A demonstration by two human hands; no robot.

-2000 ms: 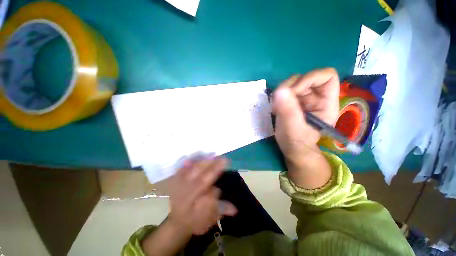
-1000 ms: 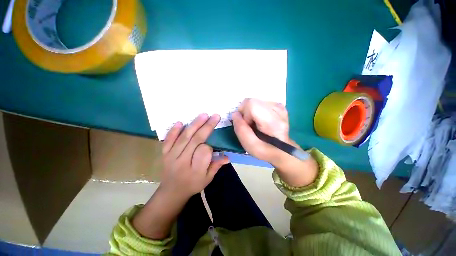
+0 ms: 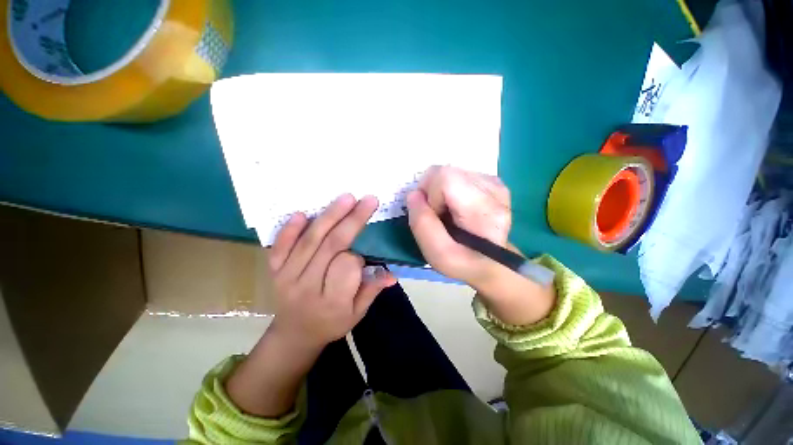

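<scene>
A white paper form (image 3: 356, 130) lies on the green bench top in front of me, with small marks along its near edge. My left hand (image 3: 322, 269) is bare; its fingertips rest spread on the form's near left edge and it grips nothing. My right hand (image 3: 461, 222) holds a dark pen (image 3: 496, 250) with a clear end, its tip side at the form's near right part. The pen tip is mostly hidden by the fingers.
A large amber tape roll (image 3: 187, 65) lies at the upper left. A yellow-green tape roll (image 3: 574, 202) on a blue and red dispenser sits at the right, beside crumpled white sheets (image 3: 722, 148) and a marked slip (image 3: 654, 83). An open carton (image 3: 204, 274) is below the bench edge.
Since two seconds ago, my right hand has moved from the form's right edge to its near edge, and my left hand has settled on the paper. Over the last second little has changed.
</scene>
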